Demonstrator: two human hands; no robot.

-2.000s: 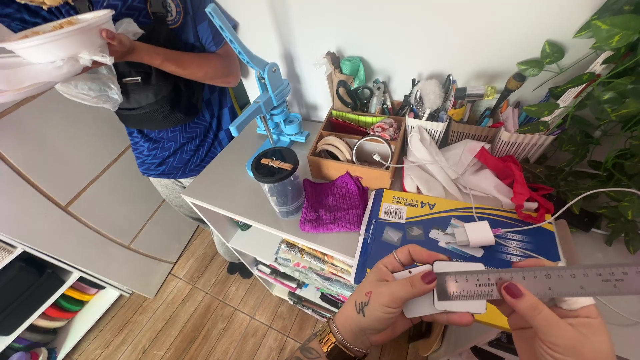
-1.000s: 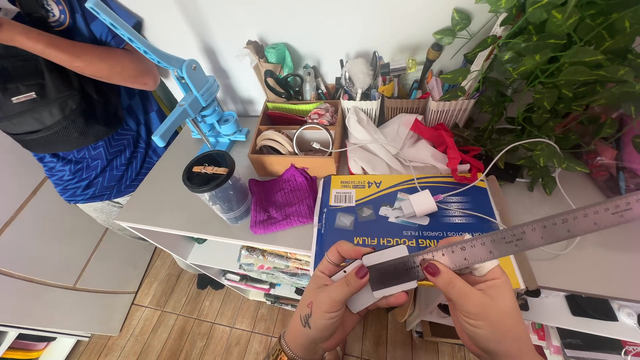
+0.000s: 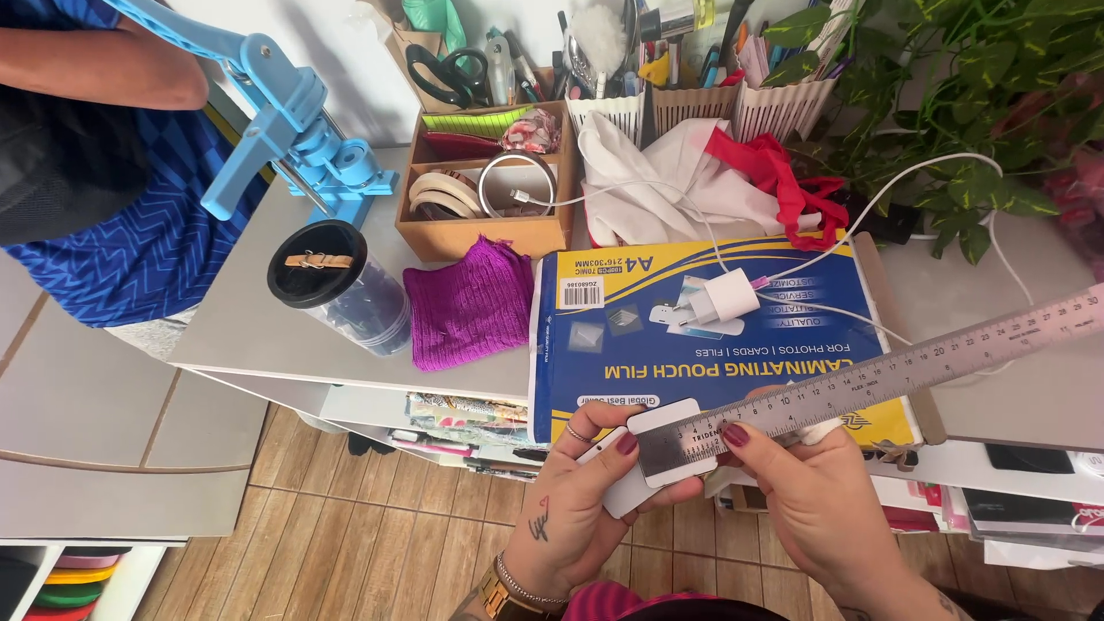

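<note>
My left hand (image 3: 586,492) pinches small white rectangular pieces (image 3: 634,493), one overlapping another at an angle, between thumb and fingers. Across the upper piece lies the end of a steel ruler (image 3: 849,384), which slants up to the right edge of the view. My right hand (image 3: 793,474) grips the ruler close to that end, its thumb on top of the metal. Both hands are held in front of a blue and yellow laminating pouch film box (image 3: 690,362). A white USB charger (image 3: 724,295) with its cable rests on the box.
On the desk are a purple knitted cloth (image 3: 470,302), a black-lidded clear tumbler (image 3: 375,310), a cardboard organizer (image 3: 483,237), a blue hand press (image 3: 293,147), white and red fabric (image 3: 655,190) and pen baskets (image 3: 608,112). A plant (image 3: 931,112) stands right. A person (image 3: 103,172) is at left.
The view has shifted rightward and closer to the desk. The ruler is more tilted, its far end raised. The other person's hand and the white container, seen two seconds ago, are out of view.
</note>
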